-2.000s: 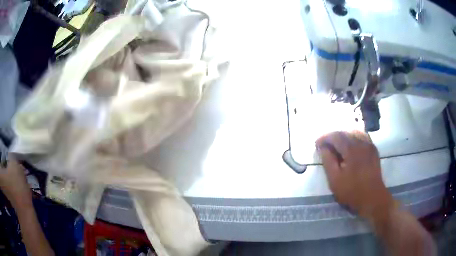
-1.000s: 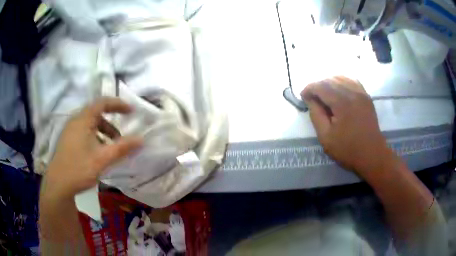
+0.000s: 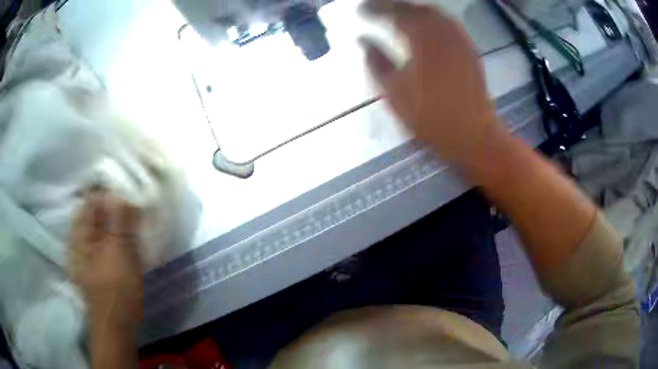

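Observation:
The off-white garment (image 3: 50,137) lies heaped at the left of the table and hangs over its front edge. My left hand (image 3: 108,245) is at the heap's near side, blurred, with its fingers curled on the cloth. My right hand (image 3: 433,79) is raised over the table, right of the needle area, with thumb and fingers apart; it is blurred and I see nothing held in it. The sewing machine's underside (image 3: 249,32) shows at the top, with a dark stubby cylinder (image 3: 308,32) beside it.
Black-handled scissors (image 3: 555,108) and a thin green tool (image 3: 563,47) lie at the right. A grey ruler strip (image 3: 310,227) runs along the front edge. Grey cloth (image 3: 620,166) is heaped at the lower right. Part of a red basket (image 3: 195,356) shows below left.
The view has turned right, bringing the scissors and grey cloth into sight. My right hand has left the plate's corner and its fingers have spread. My left hand's fingers have closed on the garment.

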